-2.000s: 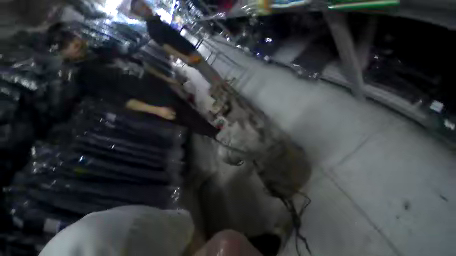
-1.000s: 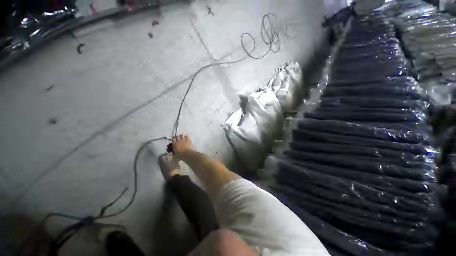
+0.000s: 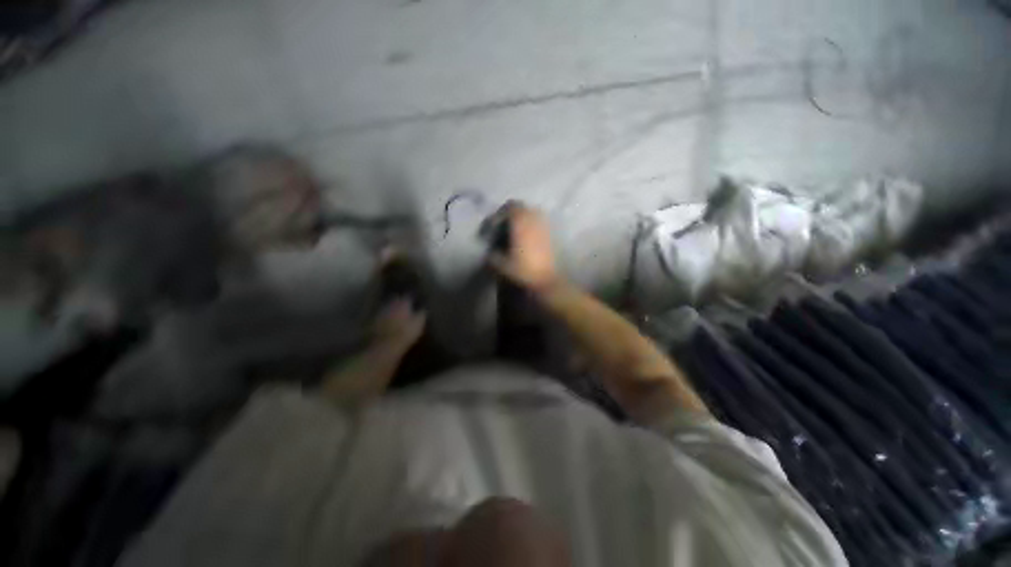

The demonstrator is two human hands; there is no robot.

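The view is blurred. My right hand (image 3: pixel 530 249), bare, has its fingers closed around a small dark piece (image 3: pixel 499 227), perhaps a plug or socket, low over the pale floor. A thin dark cord (image 3: pixel 448 213) curves just left of it. My left hand (image 3: pixel 394 316), bare and blurred, is lower and to the left, near a dark shape; whether it holds anything does not show. The compressor's rusty rounded end (image 3: pixel 266 199) is at the left, with a dark cord or bar (image 3: pixel 366 222) reaching from it towards my left hand.
Crumpled white sacks (image 3: pixel 693 249) lie on the floor (image 3: pixel 554 133) to the right. Dark garments in shiny plastic (image 3: pixel 820 377) line the lower right. Part of a looped cord (image 3: pixel 818 83) shows faintly on the floor at the upper right.
The view has turned, bringing the compressor in at the left. My left hand has come into view. My right hand still holds the dark piece.
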